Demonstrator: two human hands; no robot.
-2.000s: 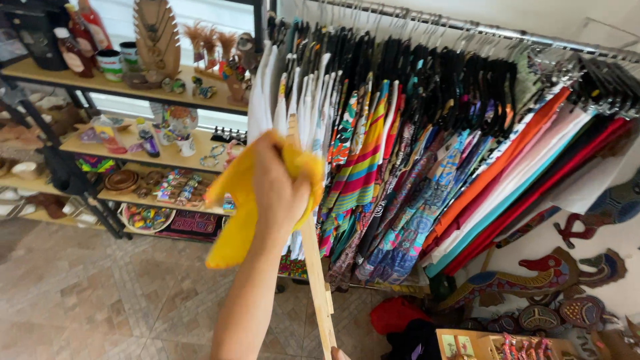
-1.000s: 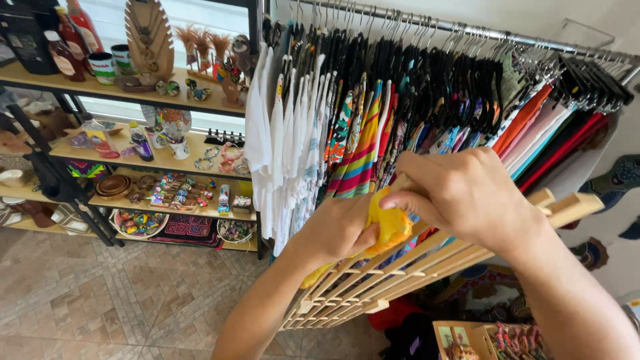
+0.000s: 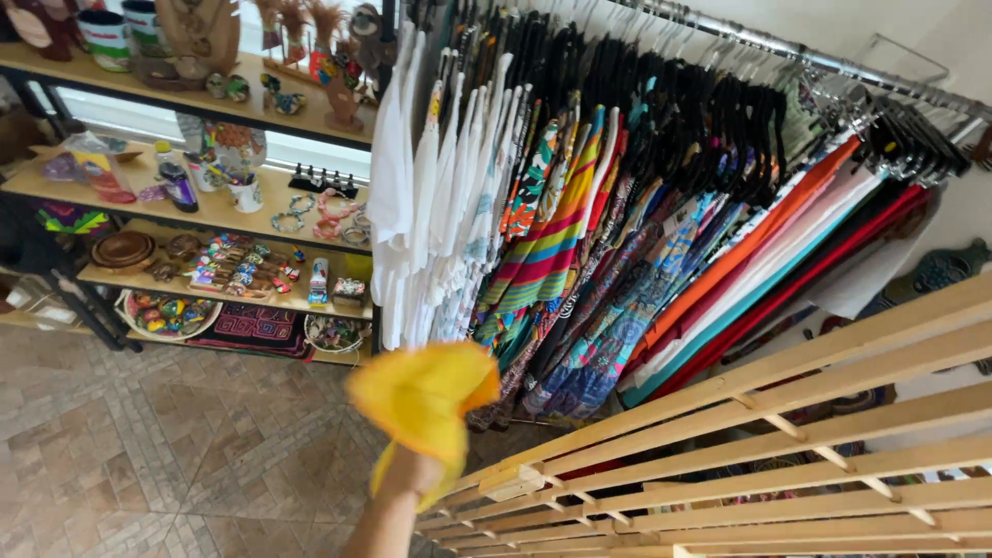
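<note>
My left hand is raised at the lower middle of the head view, its forearm coming in from the bottom edge. It is closed on a yellow cloth, which is blurred and flares out above and below the fist. Just right of the hand, a slatted wooden rack of pale bars reaches from the bottom middle to the right edge. Whether the cloth touches the rack cannot be told. My right hand is out of view.
A metal rail behind holds many hung garments, with white tops nearest the shelves. On the left, wooden shelves carry mugs, bracelets, bowls and baskets. Tiled floor shows below them.
Both hands were together on the cloth over the wooden rack one second ago. Now the left hand holds it left of the rack, and the right hand has left the view.
</note>
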